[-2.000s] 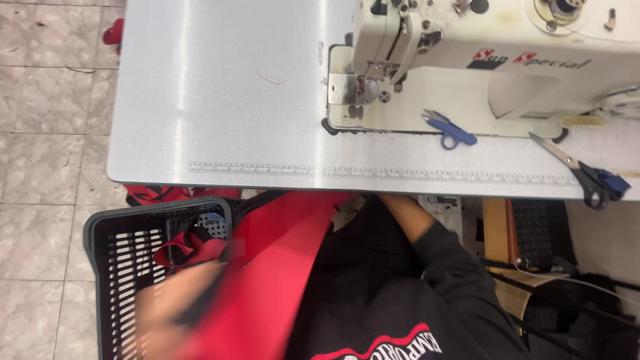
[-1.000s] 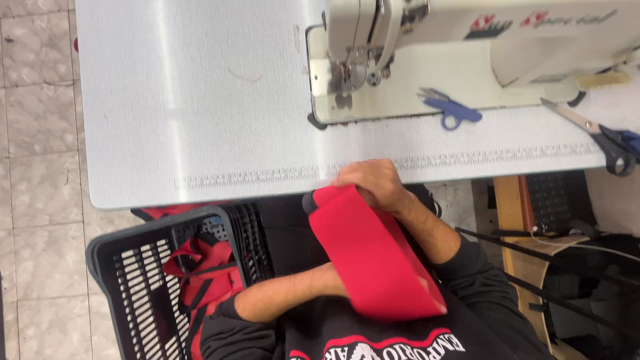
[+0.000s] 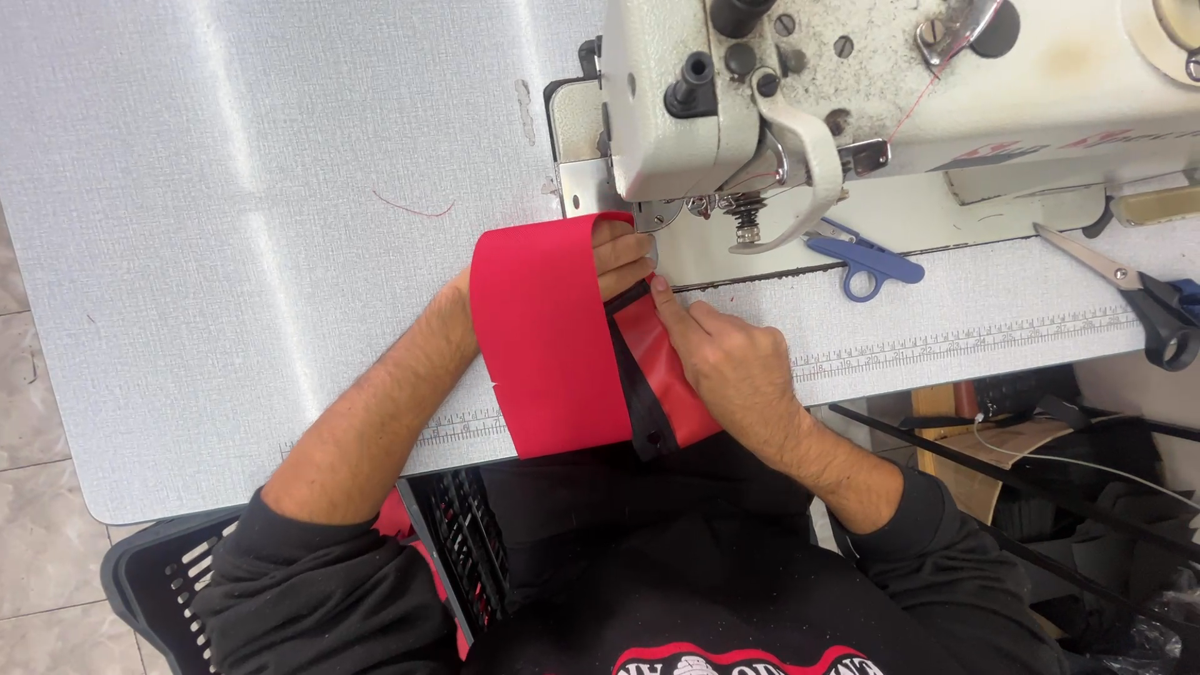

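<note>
A red fabric piece point(image 3: 553, 337) with a black strip point(image 3: 639, 394) and a shinier red panel point(image 3: 661, 361) lies over the table's front edge, its upper end at the needle area of a sewing machine point(image 3: 741, 112). My left hand point(image 3: 622, 258) reaches through the red fabric's fold; its fingers show flat on the piece beside the presser area, the palm hidden under the fabric. My right hand point(image 3: 727, 352) pinches the piece's right edge between thumb and forefinger, just below the machine head. The needle itself is hidden.
Blue thread snips point(image 3: 867, 262) lie right of my right hand, and black-handled scissors point(image 3: 1139, 291) farther right. A printed ruler point(image 3: 966, 342) runs along the table's front edge. A black plastic basket point(image 3: 159, 581) stands below left; a loose red thread point(image 3: 412, 206) lies on the table.
Both hands have moved with the red piece from in front of the table up to the machine's needle area. The view is now closer to the machine.
</note>
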